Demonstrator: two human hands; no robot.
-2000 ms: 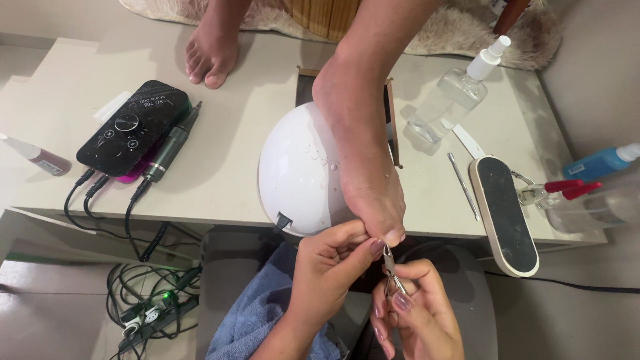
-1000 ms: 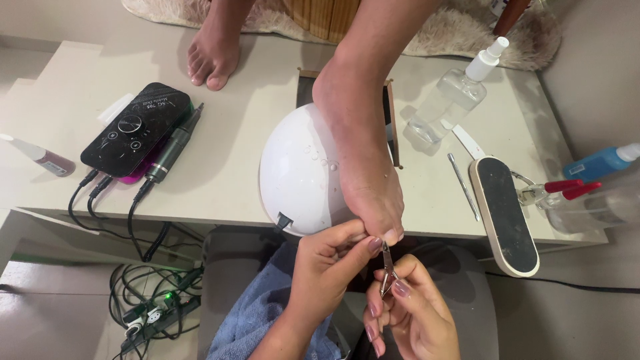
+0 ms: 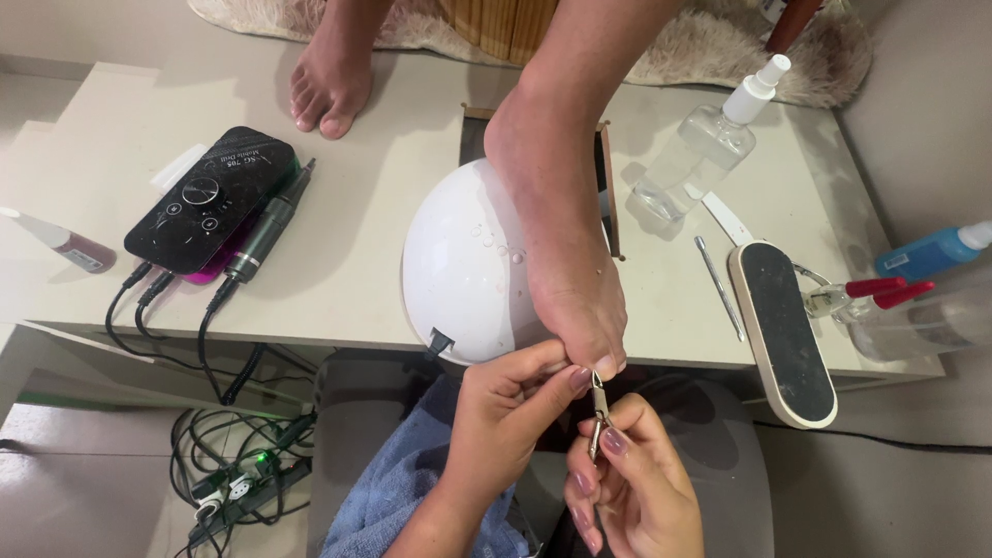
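Another person's foot point(image 3: 570, 225) rests on a white domed nail lamp point(image 3: 457, 263), toes toward me. My left hand point(image 3: 511, 418) grips the front of that foot, its fingers and thumb around the toes beside the big toe. In my right hand point(image 3: 635, 480) is a metal cuticle nipper point(image 3: 599, 403), held between thumb and fingers, with its tip against the edge of the big toenail. Whether the jaws are closed on skin is too small to tell. The person's other foot point(image 3: 333, 81) stands flat on the pale tabletop point(image 3: 364, 201).
A black nail drill unit point(image 3: 213, 198) with handpiece point(image 3: 271, 225) lies left, its cables hanging over the edge. On the right are a clear spray bottle point(image 3: 697, 155), metal cuticle pusher point(image 3: 719, 287), oval foot file point(image 3: 783, 333) and blue bottle point(image 3: 930, 252). A blue towel point(image 3: 411, 473) lies below.
My right hand and the nipper have shifted slightly at the big toe, and the nipper's angle has changed a little. My left hand keeps its hold on the foot.
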